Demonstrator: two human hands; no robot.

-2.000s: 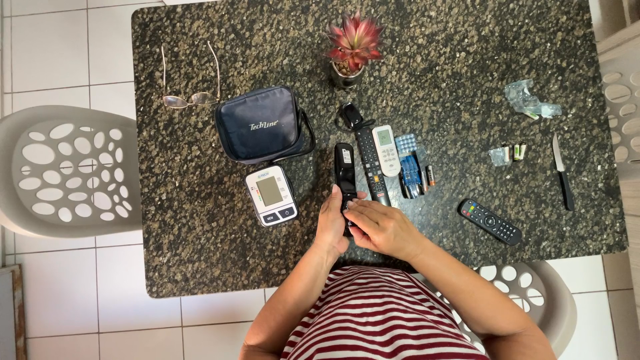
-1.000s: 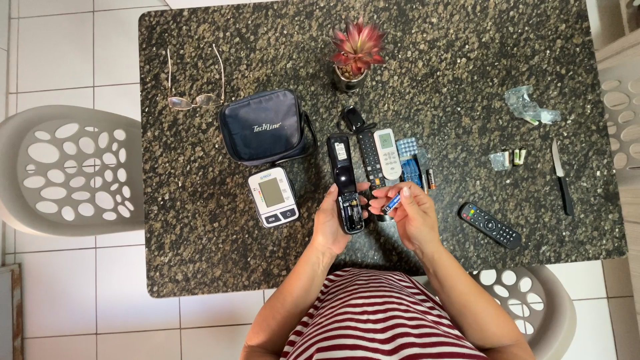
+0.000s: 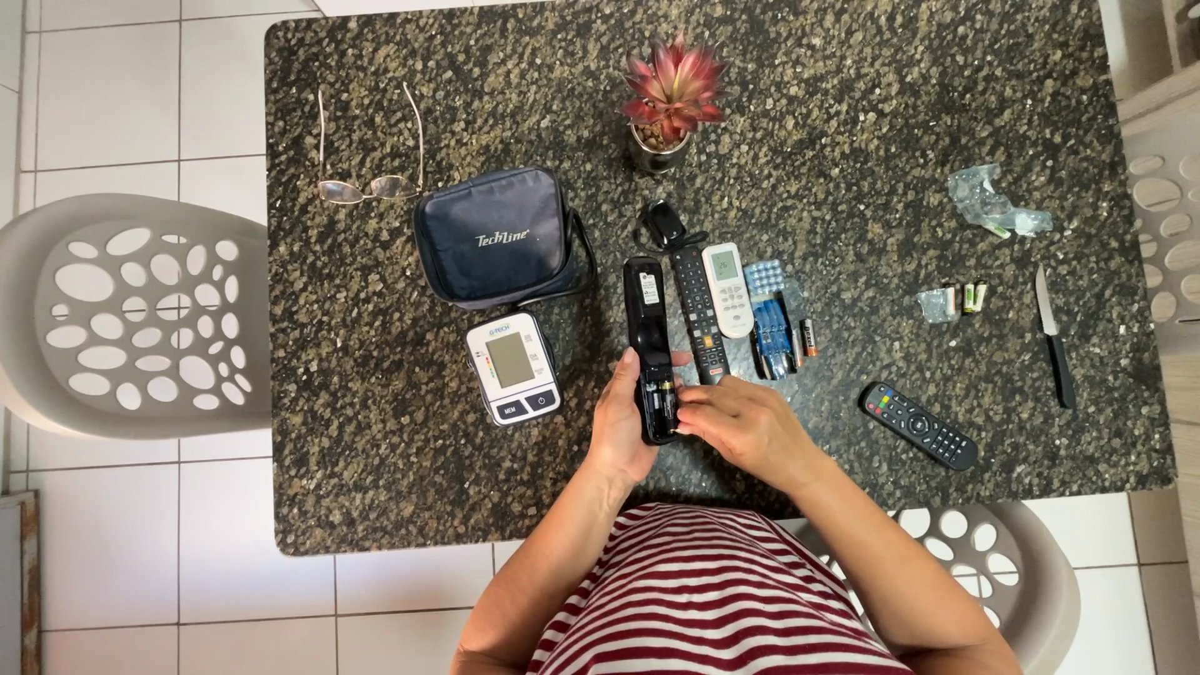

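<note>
My left hand (image 3: 622, 422) holds a black remote control (image 3: 651, 319) upside down, its battery compartment uncovered at the near end. Batteries (image 3: 664, 401) show inside that compartment. The fingers of my right hand (image 3: 741, 422) touch the compartment's right edge; whether they pinch anything is hidden. Just right of the held remote lie a long black remote (image 3: 698, 309) and a white air-conditioner remote (image 3: 727, 289). Beside them are a blue battery blister pack (image 3: 772, 333) and a loose AA battery (image 3: 809, 337). A smaller black remote (image 3: 919, 426) rests farther right.
Left of my hands are a blood pressure monitor (image 3: 513, 367), a dark blue zip case (image 3: 492, 236) and eyeglasses (image 3: 370, 189). A potted red succulent (image 3: 673, 94) stands at the back. On the right lie a knife (image 3: 1055, 337), crumpled plastic wrap (image 3: 996, 199) and small batteries (image 3: 973, 297).
A second ago my right hand held a blue battery off to the right of the remote. It has moved left to the open compartment, where that battery can no longer be made out.
</note>
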